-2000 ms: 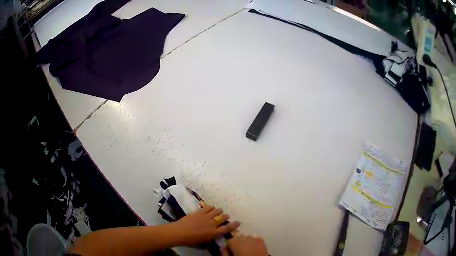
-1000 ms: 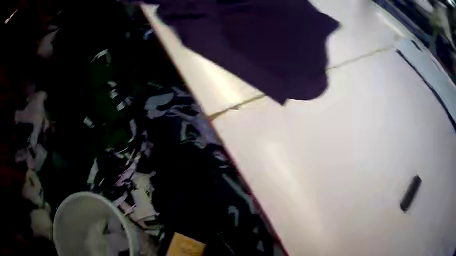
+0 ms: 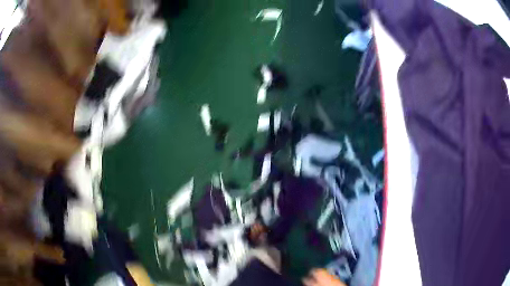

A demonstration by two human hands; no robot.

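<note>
The head view is blurred. Large purple-navy fabric (image 3: 439,167) lies over the white red-edged table (image 3: 397,184) on the right, with folds running along it. At the bottom edge, a skin-coloured patch (image 3: 324,277) looks like part of one hand, cut off by the frame. I cannot tell which of my hands it is. A dark flat piece (image 3: 260,275) shows at the bottom edge to its left. Whether the hand holds it cannot be told. No other hand can be made out.
Green floor (image 3: 184,128) fills the middle, with many white, pale blue and dark scraps (image 3: 316,153) beside the table edge. Brown hanging or stacked shapes (image 3: 33,128) stand on the left, with white and black pieces (image 3: 117,84) beside them.
The view has swung left, away from the black block and printed sheet, onto the floor. Both hands were on a small dark and white bundle two seconds ago; the white bucket has left view.
</note>
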